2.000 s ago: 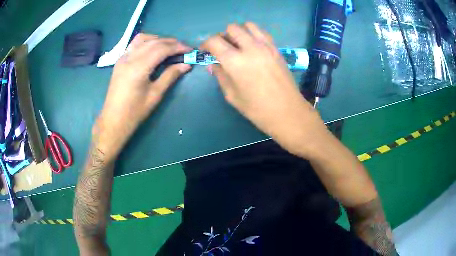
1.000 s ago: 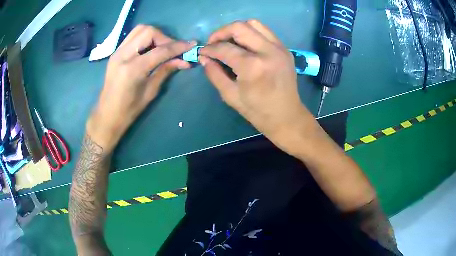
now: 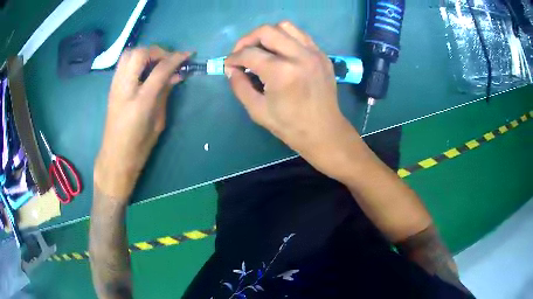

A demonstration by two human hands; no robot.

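The light-blue handle housing [image 3: 349,69] lies sideways over the bench mat, its wide end showing to the right of my right hand. My right hand [image 3: 286,87] grips it near its narrow left end and hides its middle. A ribbed black cord end [image 3: 196,68] sticks out of the narrow end to the left. My left hand [image 3: 143,87] has its thumb and fingertips closed on the black cord at the left of this piece. What lies under my right fingertips is hidden.
An electric screwdriver [image 3: 383,47] lies right of the housing, bit towards me. A white cover [image 3: 120,41] and a black block [image 3: 79,54] lie at the left. Red scissors [image 3: 64,178] and a cardboard box [image 3: 28,122] are far left. A clear tray [image 3: 467,52] is at the right.
My left hand has moved left, off the housing's narrow end and onto the black cord, so the cord end now shows. My right hand still holds the housing.
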